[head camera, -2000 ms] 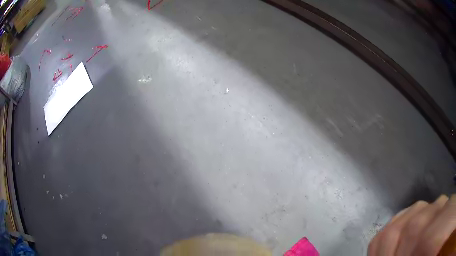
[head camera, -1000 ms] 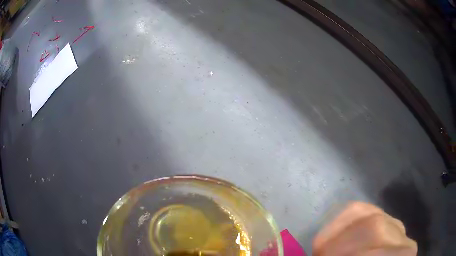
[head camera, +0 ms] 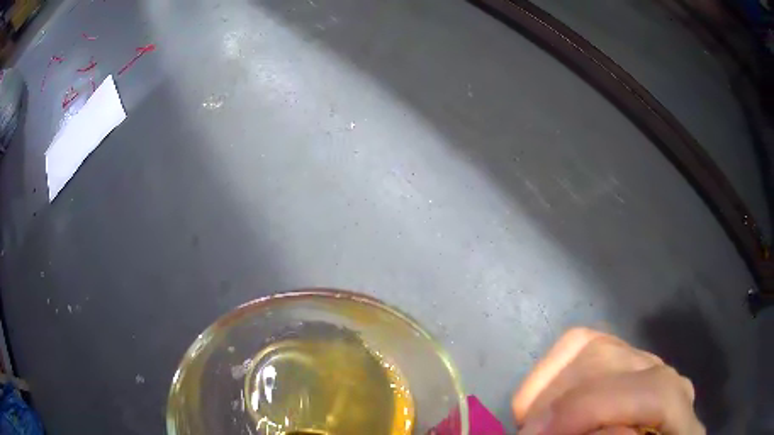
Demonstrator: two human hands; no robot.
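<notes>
A clear round glass bowl (head camera: 318, 374) with yellow liquid in it is at the bottom centre, cut off by the lower edge. No hand shows on the bowl; my left hand is not in view. My right hand (head camera: 607, 386) is at the lower right, to the right of the bowl, with its fingers curled. A small gold-orange bit shows under its fingers at the lower edge, too little to tell what it is. A magenta apron corner (head camera: 475, 418) shows between the bowl and my right hand, partly through the glass.
A white paper sheet (head camera: 85, 140) lies on the grey floor (head camera: 365, 212) at the upper left, with red thread-like scraps (head camera: 136, 58) above it. A dark brown frame bar (head camera: 632, 98) curves down the right side. Something blue (head camera: 17, 414) is at the lower left edge.
Since two seconds ago the bowl has come up into view with its liquid showing. My right hand has moved left towards it. The view has shifted slightly, moving the paper left and up.
</notes>
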